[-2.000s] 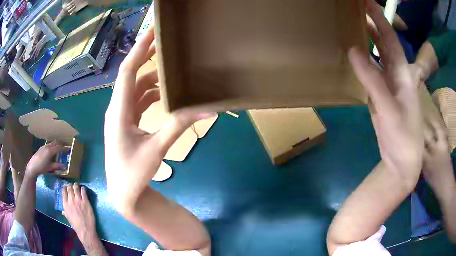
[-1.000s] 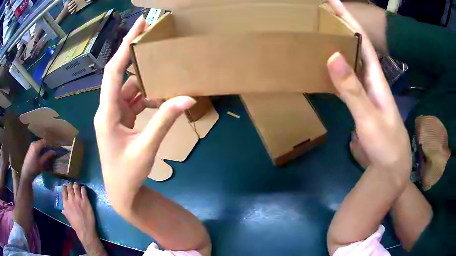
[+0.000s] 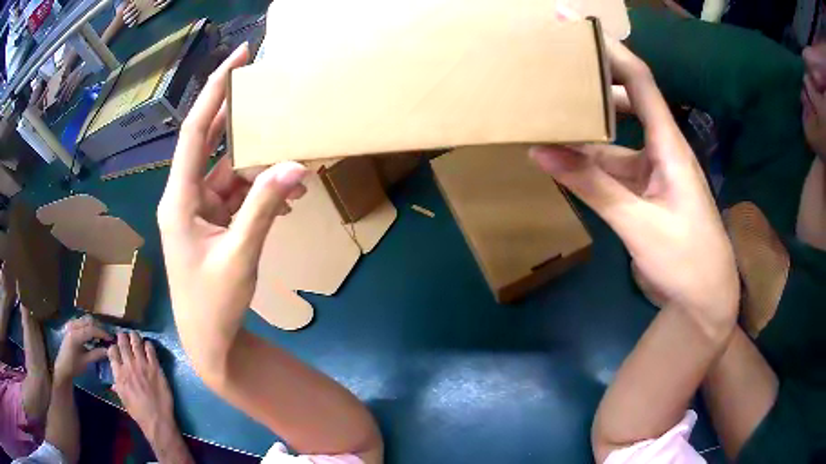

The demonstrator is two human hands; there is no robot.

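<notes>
A plain brown mailer box is held up at the top centre, above the bench. One long side wall faces me, with a paler panel with a rounded corner behind it. My left hand grips its left end, thumb at the lower edge. My right hand grips its right end, thumb under the lower edge. The box's inside is hidden. A closed brown box with a dark slot lies on the bench beneath. An open box with rounded flaps lies left of it, partly covered by the held box and my left hand.
A small cardboard scrap lies on the green bench. At left are a neighbour's open box and two hands. A grey case stands upper left. A person in dark green sleeves reaches in from the right.
The held box has turned from its open inside facing me to a side wall facing me. The left neighbour's hand has left the small box. The person at right has leaned in.
</notes>
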